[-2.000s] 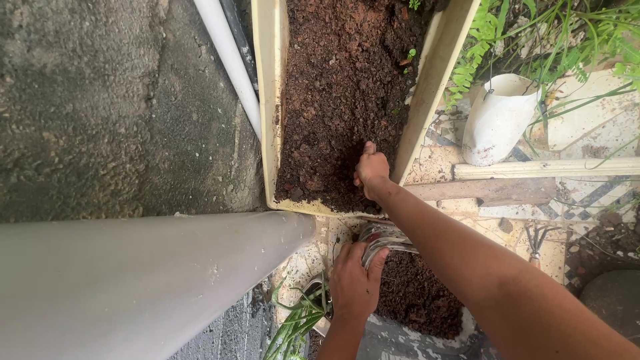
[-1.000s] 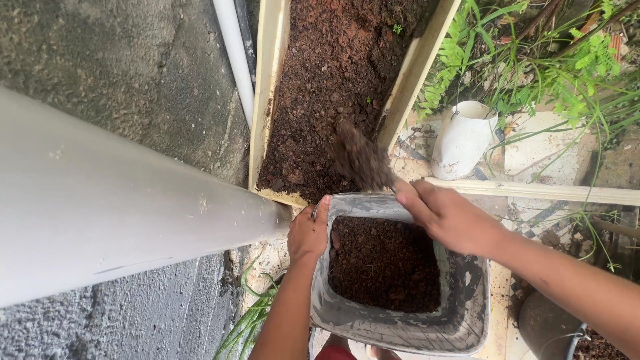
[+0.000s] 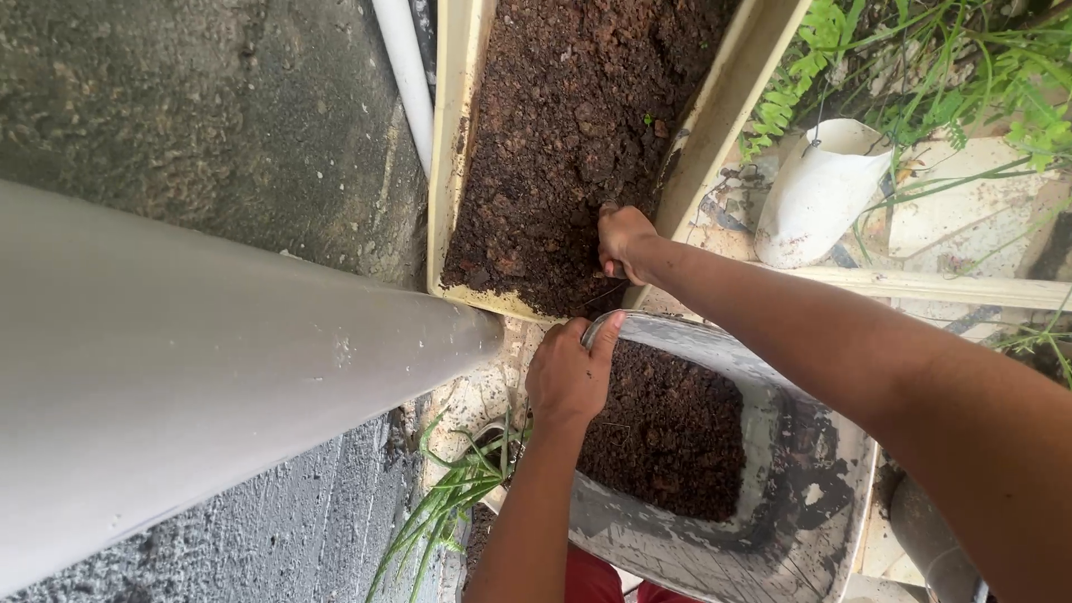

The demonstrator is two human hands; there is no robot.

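My left hand grips the near rim of a worn grey plastic tub, thumb over the edge. Dark soil covers the tub's bottom. The tub stands against the end of a long cream planter box, which holds reddish-brown soil. Over the planter's right side, my right hand is closed around a small handle, low at the soil; the tool's blade is hidden, by the hand or in the soil.
A thick grey pipe crosses the left side, and a thin white pipe runs along the wall. Right of the planter are a white cut container, a pale wooden strip and ferns. A leafy plant grows beside my left forearm.
My right hand has moved from above the tub's rim, where it held a soil-covered tool, back up to the planter soil. My left hand stays on the tub's rim.
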